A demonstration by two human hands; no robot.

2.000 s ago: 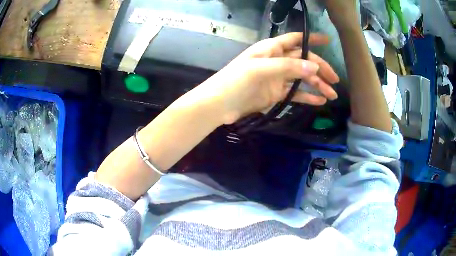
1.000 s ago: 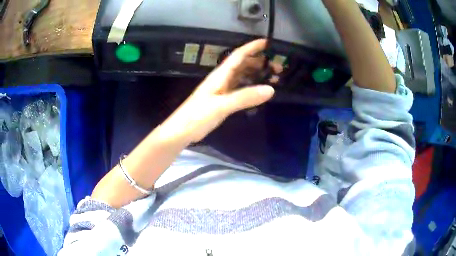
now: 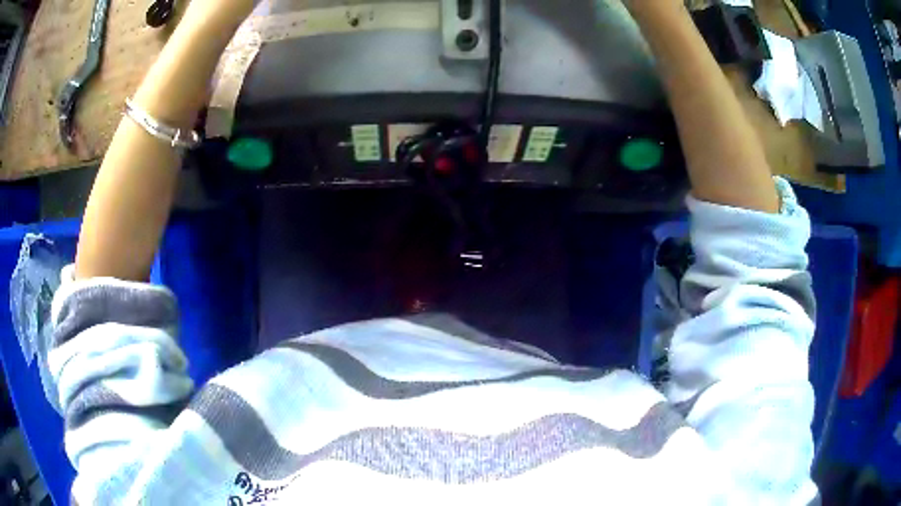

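Note:
Both my hands are cut off by the top edge of the head view; only the forearms show, reaching up at the left and right sides of the grey press machine base (image 3: 375,67). A thin black power cable (image 3: 491,69) runs down the middle of the plate from the top edge. Its dark bundled loop (image 3: 440,153) lies over the centre of the black front panel, partly covering the red stop button. Metallic plug tips (image 3: 471,260) hang below the panel. The upper end of the cable is out of view.
Green start buttons sit at the panel's left (image 3: 249,152) and right (image 3: 641,153). A silver fixture bracket (image 3: 462,28) is at plate centre. A wrench (image 3: 87,64) lies on the bench left. Blue bins (image 3: 203,296) flank my lap. A grey metal block (image 3: 845,99) stands right.
My left hand has let go of the cable and moved up and left out of view. The cable now hangs over the panel centre. My right forearm stays at the right.

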